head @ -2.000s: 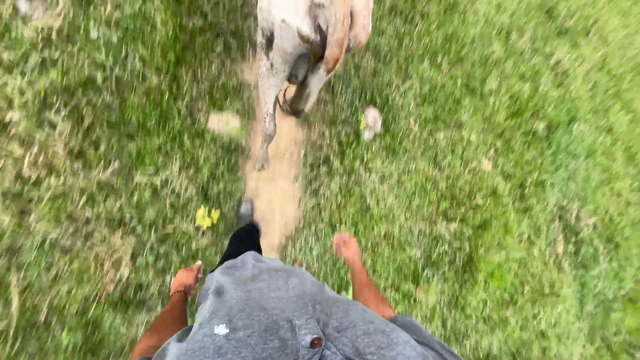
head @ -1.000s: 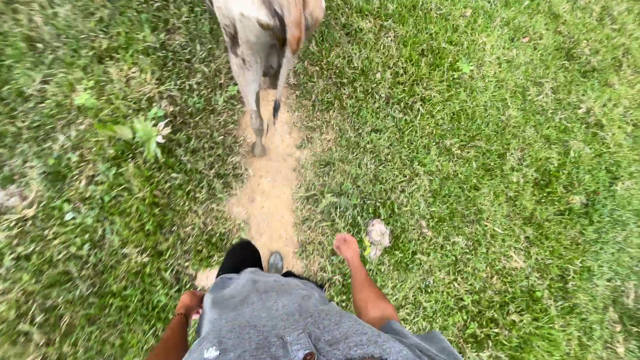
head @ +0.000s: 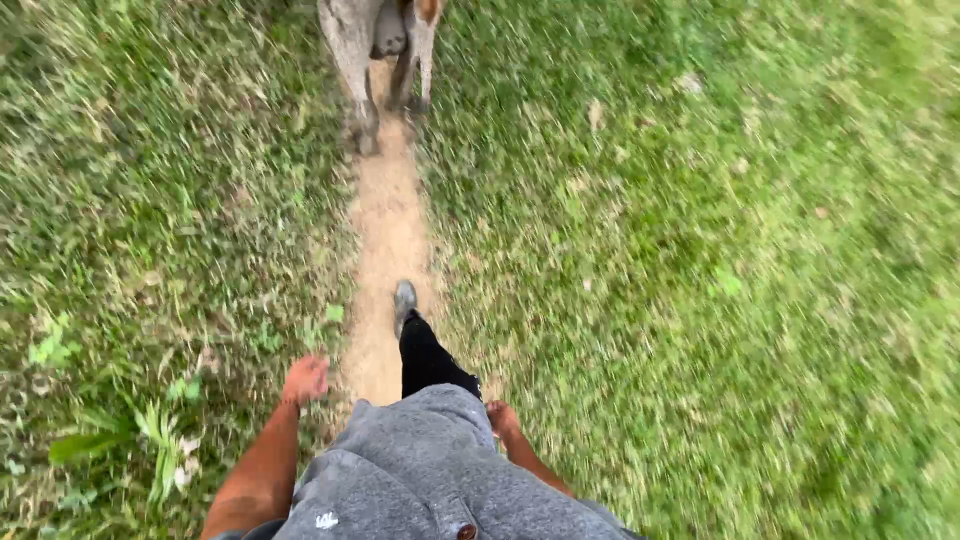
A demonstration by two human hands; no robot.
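My left hand hangs in the air over the grass at the left of the dirt path, its fingers loosely curled and blurred, with nothing visible in it. Close beside my hip on the other side is my right hand, partly hidden by the grey shirt; its fingers look curled, and whether they are closed cannot be told. One leg in black trousers reaches forward, with a grey boot over the path. Ahead, at the top, the hind legs of a greyish-white and brown cow or similar animal stand on the path.
A narrow bare dirt path runs straight ahead under the animal. Short grass lies on both sides of it. A leafy weed grows at the lower left, and a pale clump lies at the upper right.
My left hand has swung forward, and my right hand has drawn back toward my hip. The animal's hind legs have changed their stance. Different ground is now in view.
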